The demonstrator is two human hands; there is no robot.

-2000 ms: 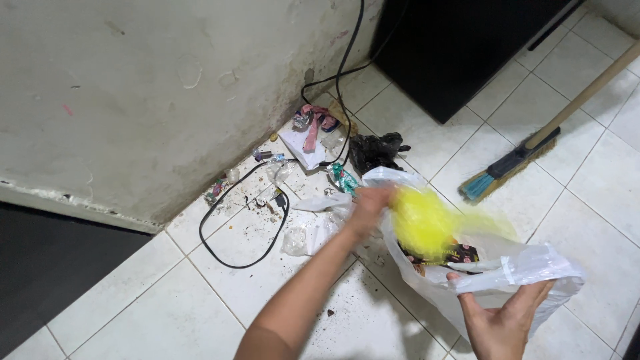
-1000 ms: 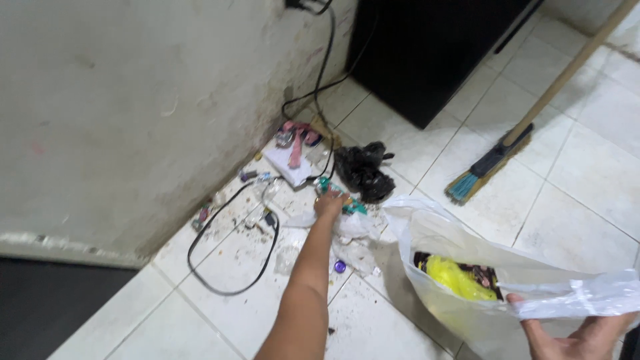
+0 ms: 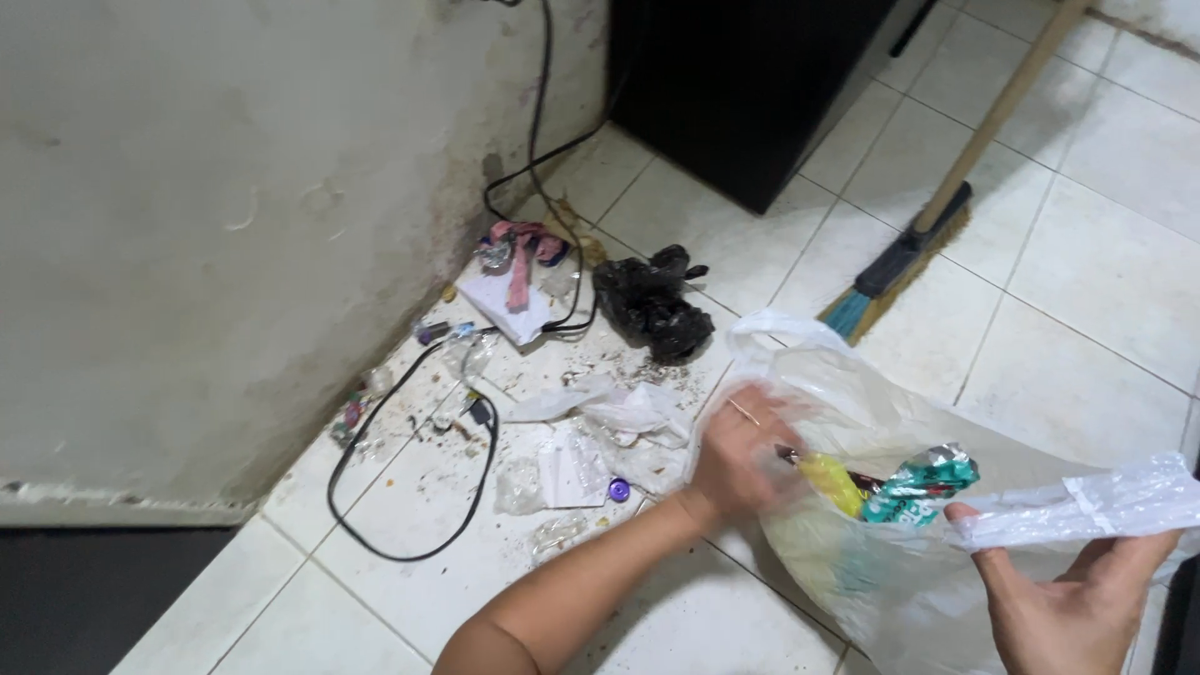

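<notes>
My right hand (image 3: 1078, 581) grips the rim of a white plastic bag (image 3: 937, 581) at the lower right. Inside the bag's mouth lie a green foil wrapper (image 3: 923, 487) and a yellow plastic wrapper (image 3: 832, 483). My left hand (image 3: 750, 450), blurred, is at the bag's left edge; whether it holds anything is unclear. Left of it on the tiles are crumpled clear plastic (image 3: 647, 422), a white paper piece (image 3: 574, 469) and a purple bottle cap (image 3: 619, 489). A crumpled black plastic bag (image 3: 656, 305) lies farther back.
A black cable (image 3: 412, 558) loops over scattered dirt. Pink cloth (image 3: 520, 267) lies on white paper (image 3: 502, 305) by the stained wall (image 3: 234, 234). A broom (image 3: 909, 258) rests on the tiles at the right, beside a tall black cabinet or appliance (image 3: 731, 103).
My left hand has moved right from the litter to the bag. The green wrapper, on the floor earlier, is now in the bag's mouth. My right hand still holds the rim.
</notes>
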